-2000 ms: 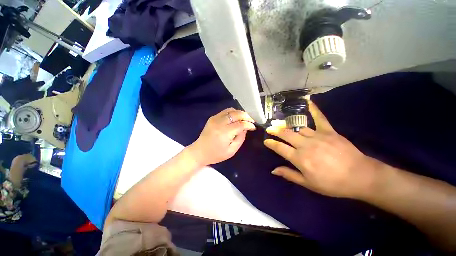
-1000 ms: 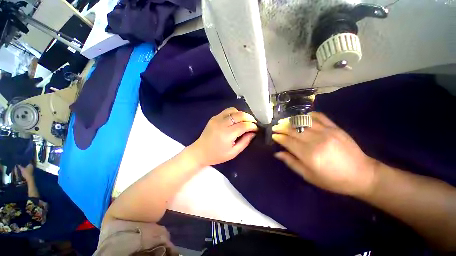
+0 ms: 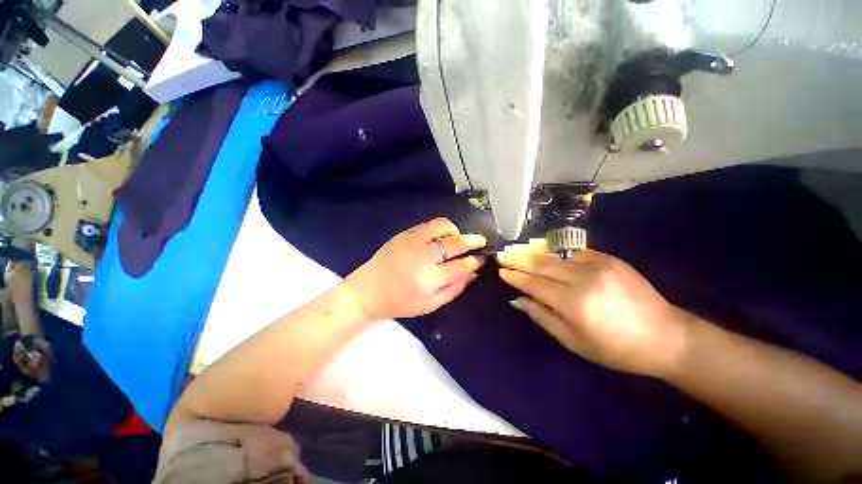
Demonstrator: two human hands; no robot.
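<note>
A large dark navy garment panel [image 3: 378,198] lies across the white table and under the head of the sewing machine [image 3: 577,95]. My left hand [image 3: 421,269], with a ring on one finger, pinches the cloth just left of the needle area. My right hand [image 3: 600,307] lies on the panel just right of it, its fingertips on a small dark fold of cloth, its fingers partly behind the small ribbed knob [image 3: 566,239]. The presser foot and needle are hidden behind the machine's face cover and my fingertips.
A blue slab [image 3: 156,312] at left bears a dark cut piece [image 3: 175,180]. A crumpled dark bundle [image 3: 279,38] lies behind. The white table [image 3: 378,373] has a front edge below my left arm. A beige machine with a handwheel [image 3: 26,208] and another person's arm [image 3: 21,302] are at far left.
The view has shifted, so the machine head sits further right. My right fingers have moved back close to my left fingertips. The other person's arm at far left has moved.
</note>
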